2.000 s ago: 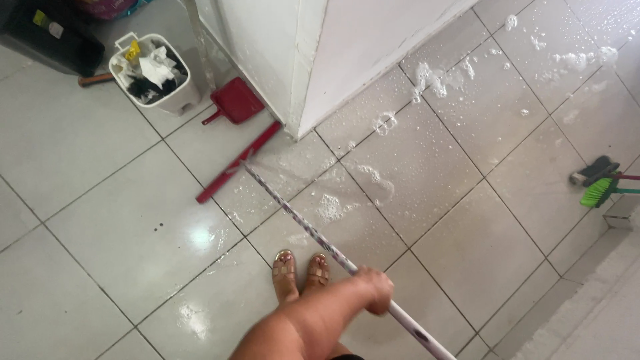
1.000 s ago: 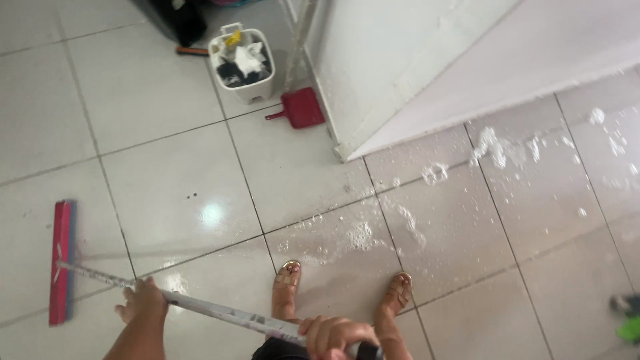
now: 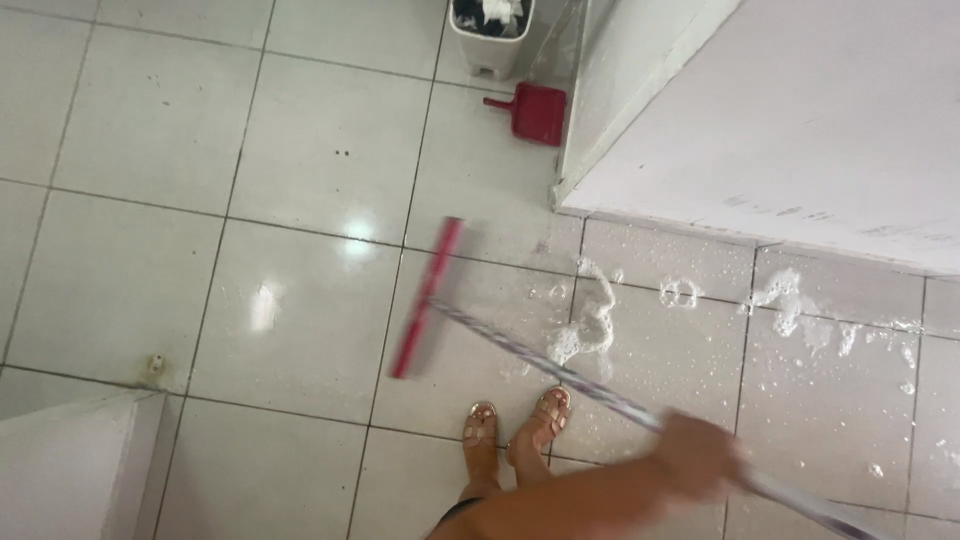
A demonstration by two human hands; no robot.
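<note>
My left hand is closed around the patterned pole of a floor squeegee; hand and forearm are blurred. From the hand, the pole slants up and left to the red squeegee head, which is over the pale floor tiles, ahead and left of my sandalled feet. The pole's other end runs out of view at the bottom right. My right hand is not in view. White suds lie on the tiles right of the squeegee head, with more suds farther right.
A red dustpan lies beside the wall corner. Behind it stands a white bin with rubbish inside. A pale wall or partition edge juts in at the lower left. Small bubbles dot the tiles on the right.
The squeegee head has moved from the far left back toward the suds, swinging right. My right hand, on the pole a second ago, has left the view. The view has shifted.
</note>
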